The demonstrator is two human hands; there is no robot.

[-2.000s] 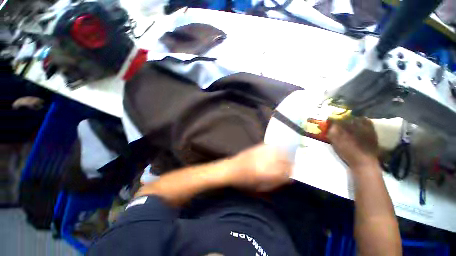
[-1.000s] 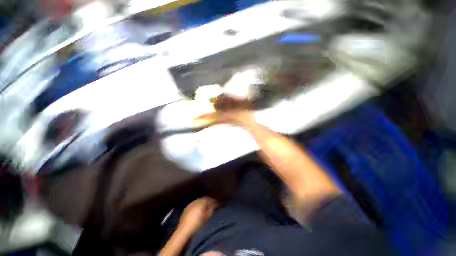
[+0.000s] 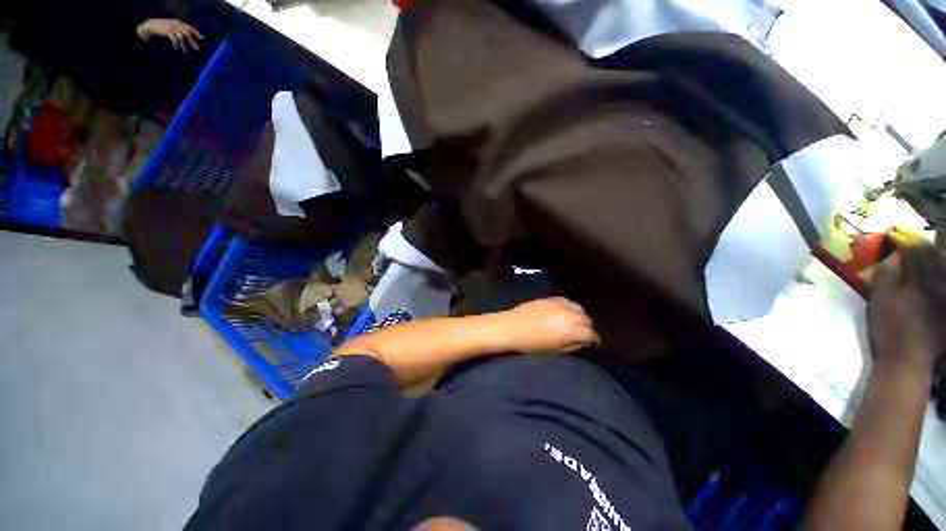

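Dark brown fabric (image 3: 602,197) lies in folds over the table and hangs over its front edge. A pale grey-white panel (image 3: 752,254) with a narrow dark strip shows at its right end. My left hand (image 3: 555,324) is curled at the lower edge of the brown cloth, close to my body; whether it pinches cloth is unclear. My right hand (image 3: 908,301) is at the right picture edge, beside orange-red strips (image 3: 869,249) near the machine head (image 3: 926,176); its fingers are dark and blurred, and their grip is hidden.
Blue crates stand left of the table, an upper one (image 3: 192,135) with brown and white cloth hanging over it and a lower one (image 3: 259,358) holding tan and white scraps. Another person's hand (image 3: 171,33) shows at top left. White table (image 3: 804,347) shows at right.
The view has swung left and down, so the crates show and the machine sits at the right edge. My right hand stays by the orange strips. My left hand stays curled near my body.
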